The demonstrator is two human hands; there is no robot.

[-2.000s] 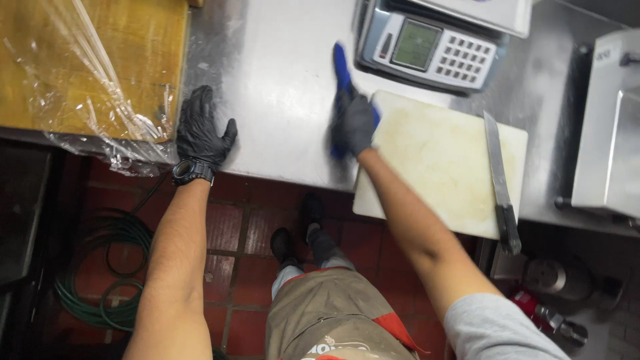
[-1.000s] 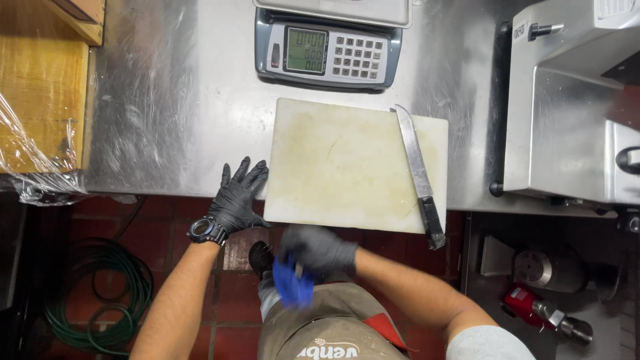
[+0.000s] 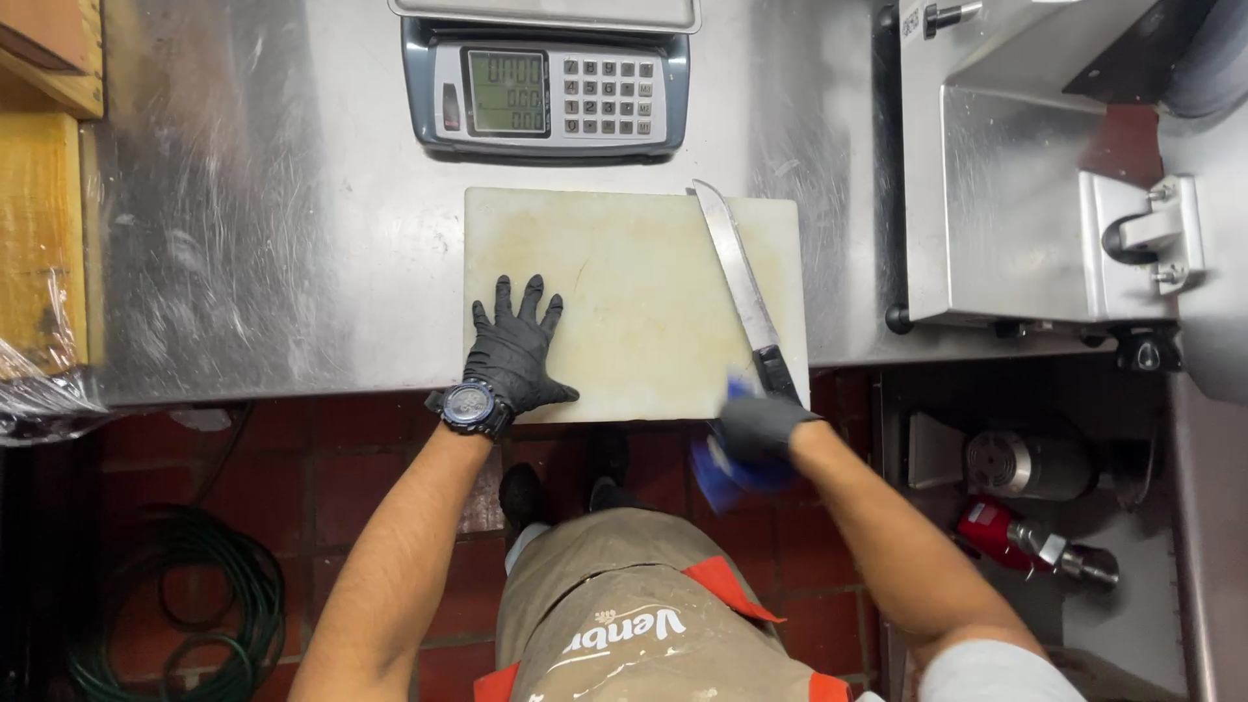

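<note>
My left hand (image 3: 517,356), in a black glove, lies flat with spread fingers on the lower left of a white cutting board (image 3: 634,292). My right hand (image 3: 760,429), also gloved in black and somewhat blurred, grips a blue cloth (image 3: 726,478) at the board's front right edge. Beside it a long knife lies on the board's right side, its steel blade (image 3: 736,268) pointing away from me and its black handle (image 3: 775,370) toward me. The right hand overlaps the handle's lower end; whether they touch I cannot tell.
A digital scale (image 3: 546,93) stands behind the board on the steel table (image 3: 224,224). At right is a large metal machine (image 3: 1014,195), probably a slicer. Plastic wrap (image 3: 44,390) hangs by a wooden board (image 3: 39,234) at left. A green hose (image 3: 224,595) lies coiled on the tiled floor.
My left hand has moved from the steel table onto the cutting board. My right hand, with the blue cloth, has moved right from in front of the apron to beside the knife handle.
</note>
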